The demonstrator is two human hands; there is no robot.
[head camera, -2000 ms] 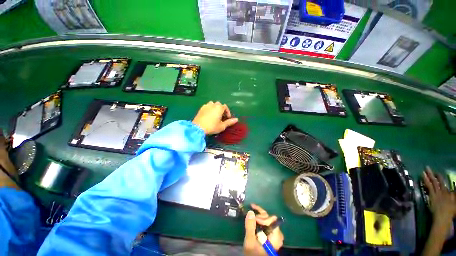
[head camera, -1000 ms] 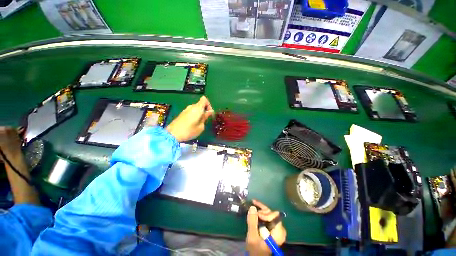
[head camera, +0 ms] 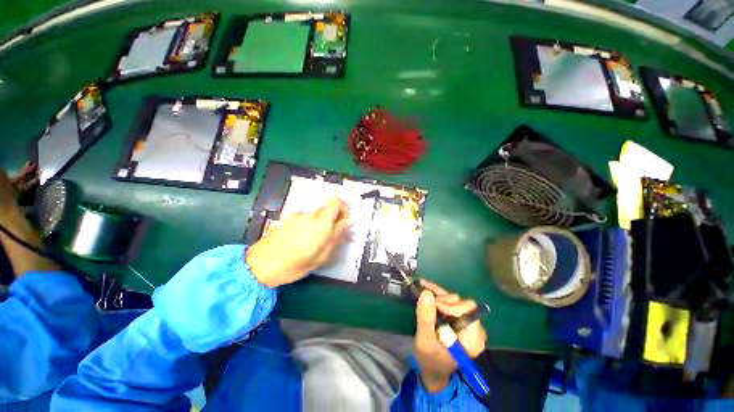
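Observation:
An open tablet assembly (head camera: 322, 269) with a bright silver panel lies in front of me. My left hand (head camera: 310, 241) is over its silver panel, fingertips pinched together; whether they hold something small cannot be made out. My right hand (head camera: 443, 330) holds the blue-handled soldering iron (head camera: 463, 360) at the tablet's lower right corner, its tip pointing at the board end. A small dark loop shows by the right fingers. The bundle of red wired components (head camera: 388, 142) lies on the mat behind the tablet.
More open tablets (head camera: 193, 143) lie at left and back right. At right are a black fan (head camera: 527, 181), a tape roll (head camera: 543, 265), a blue ribbed box (head camera: 604, 290) and a black holder with a yellow patch (head camera: 665, 331). A solder spool (head camera: 101, 233) and another person's arm (head camera: 20, 233) are at left.
My left hand has moved from the red bundle to over the tablet's silver panel. My right hand still holds the iron near the tablet's corner. The view has tilted down.

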